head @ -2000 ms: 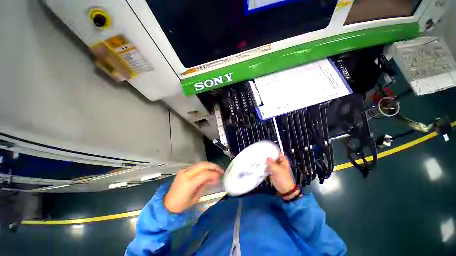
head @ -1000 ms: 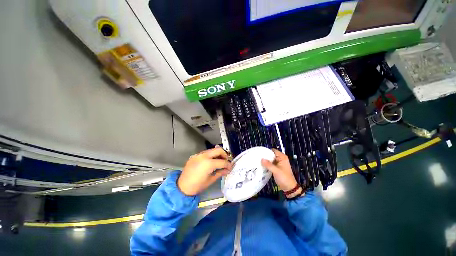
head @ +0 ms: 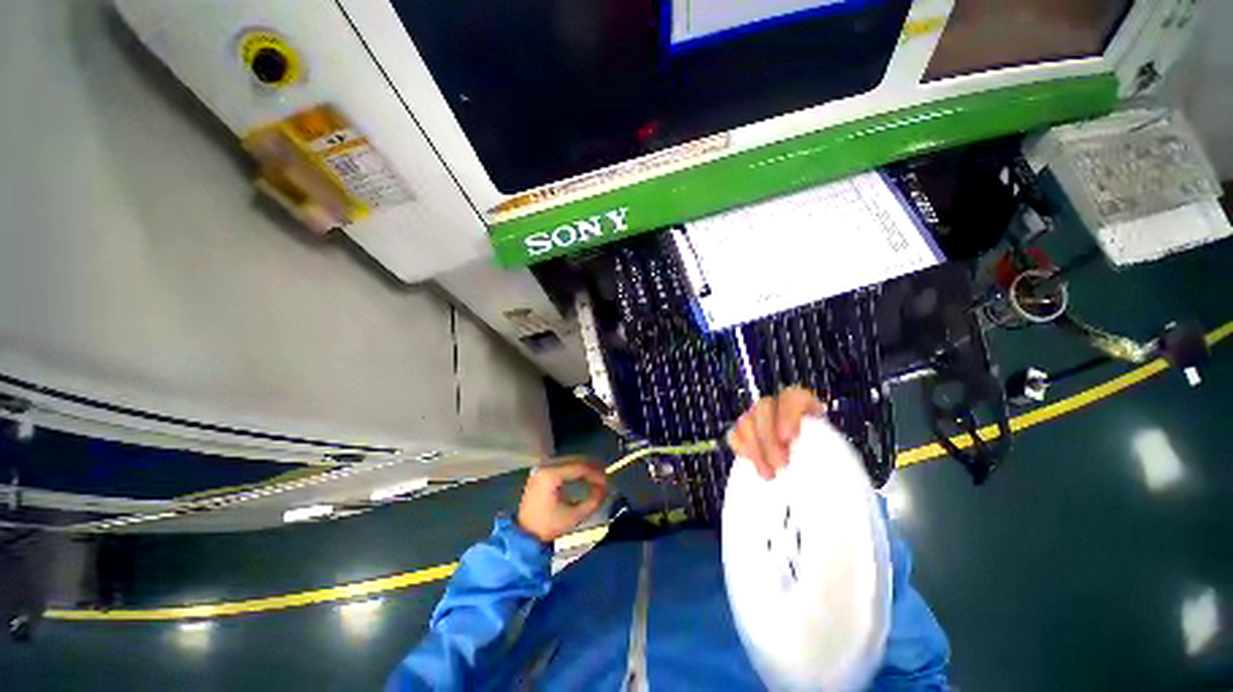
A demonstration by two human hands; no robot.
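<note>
A white component reel (head: pixel 807 568) hangs from my right hand (head: pixel 775 430), which grips its upper edge; the reel is slightly blurred and covers part of my right sleeve. A narrow pale yellowish carrier tape (head: pixel 665 450) runs between the reel side and my left hand (head: pixel 561 499). My left hand pinches the tape's end between curled fingers. The clipboard (head: pixel 702 323) with its white printed record sheet (head: pixel 811 250) lies on the dark tape feeders (head: pixel 676 392), just beyond my hands.
The white machine with a green SONY band (head: pixel 811 162) stands ahead, with a posted sheet (head: pixel 744 16) on its dark window. A keyboard (head: pixel 1147 176) is at the right. Cables and a round metal ring (head: pixel 1038 295) hang below it. A pale housing (head: pixel 271 352) stands at the left.
The reel has moved right and toward me, turned more upright. My left hand has separated from it, and a length of tape now stretches between my hands.
</note>
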